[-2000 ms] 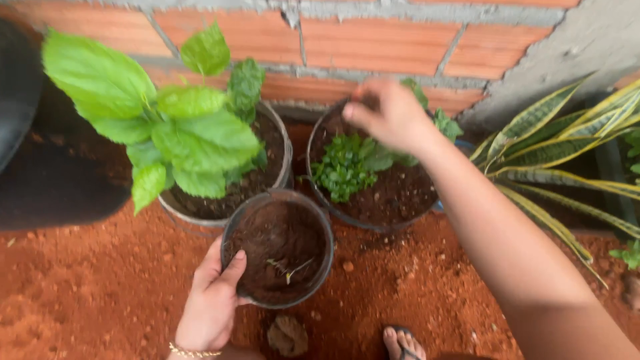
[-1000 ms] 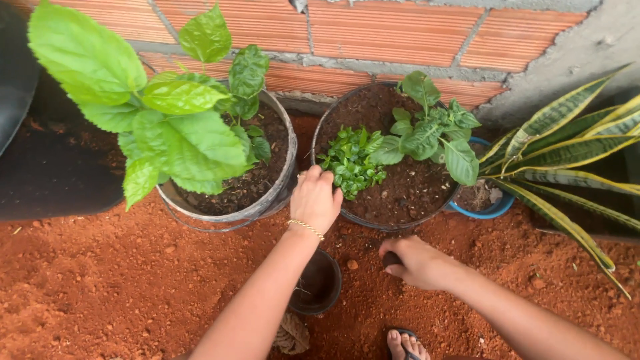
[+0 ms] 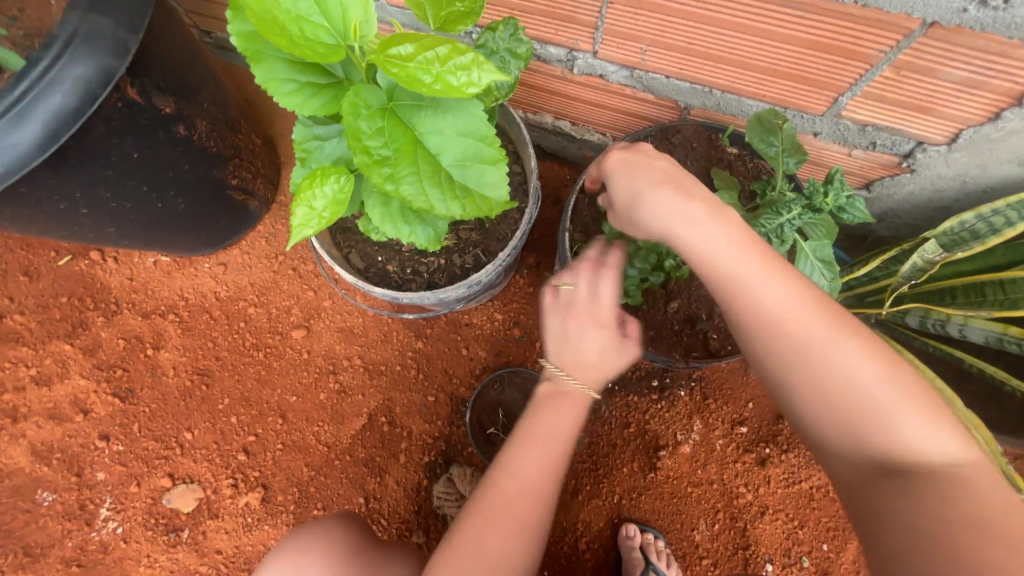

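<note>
Both hands are at the right-hand pot, which holds dark soil, a small bushy green plant and a leafy plant. My right hand is over the pot's upper left part with its fingers curled; whether it holds anything is hidden. My left hand, blurred and wearing a bracelet, is at the pot's left rim beside the bushy plant; its grip is unclear. Below it, on the red soil, stands a small dark pot with soil and pale stems inside, partly covered by my left forearm.
A large-leaved plant grows in a pot left of my hands. A big black container stands at the upper left. Snake plant leaves spread at the right. Behind is a brick wall; a foot in a sandal is below.
My right hand has moved from the ground below the right-hand pot up over its soil. Two seconds ago my left hand held the small pot, which now stands on the ground.
</note>
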